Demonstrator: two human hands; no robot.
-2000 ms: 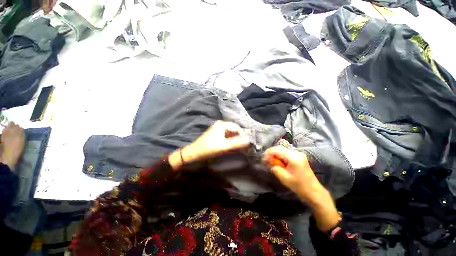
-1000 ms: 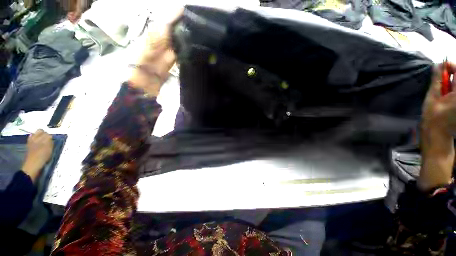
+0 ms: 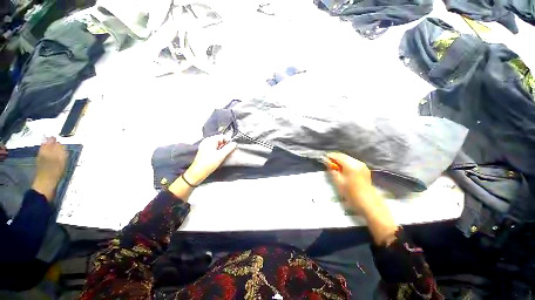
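Observation:
A grey garment lies on the white table in front of me, its paler inside facing up, with a dark cuff with a metal button at its left end. My left hand grips the garment near a stitched seam at its left part. My right hand is closed around the orange-red handle of the thread snips at the garment's near edge. The snips' blades are hidden. Whether the right fingers also pinch cloth I cannot tell.
Dark grey garments with yellow-green embroidery lie at the right. Another person's hand rests on grey cloth at the left. A dark flat object lies near it. Pale garments and a dark green-grey garment are at the far left.
The garment was held up and spread between both hands; now it lies on the table, paler inside up. Both hands have come down and closer together.

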